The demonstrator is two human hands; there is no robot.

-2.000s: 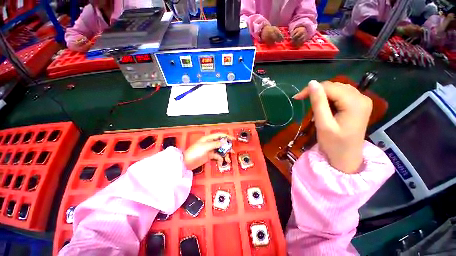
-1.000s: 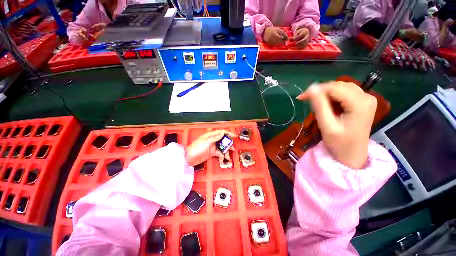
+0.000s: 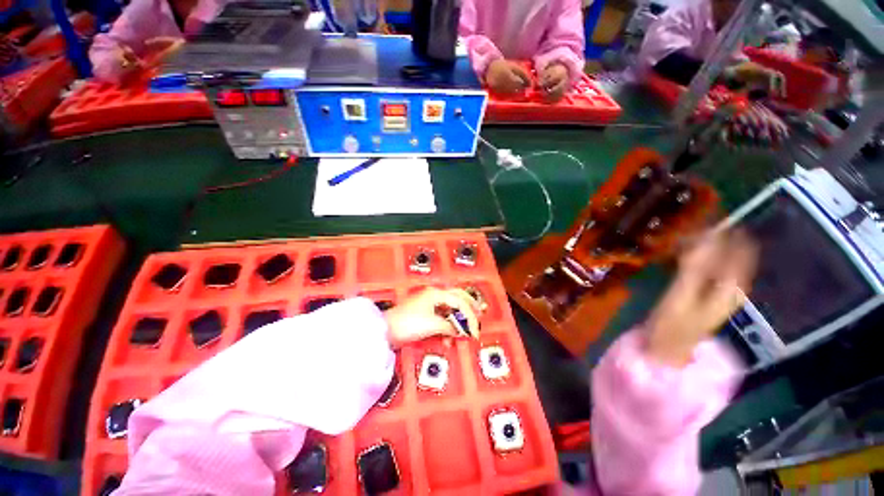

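Observation:
My left hand (image 3: pixel 436 315) is over the right part of the orange-red compartment tray (image 3: pixel 448 448). Its fingers hold a small dark watch body (image 3: pixel 459 322), seen tilted and partly hidden by the fingers. Watch bodies with silver-white backs and dark round centres, such as one at the right (image 3: pixel 494 362), lie in the right columns. Black-screened ones (image 3: pixel 378 469) lie in the left columns. My right hand (image 3: pixel 710 281) is raised between the press fixture (image 3: pixel 582 266) and the monitor. It is blurred, and I cannot tell whether it holds anything.
A blue control box (image 3: pixel 390 124) and a grey power supply (image 3: pixel 254 121) stand behind a white paper (image 3: pixel 374 190) with a pen. A thin white cable (image 3: pixel 549 194) loops right. The monitor (image 3: pixel 814 262) stands right, another tray (image 3: pixel 58 339) left. People in pink smocks work opposite.
The view has shifted. My left hand has moved down the tray with the watch body, uncovering one in the top row. My right hand has moved right and down, away from the press fixture, uncovering it.

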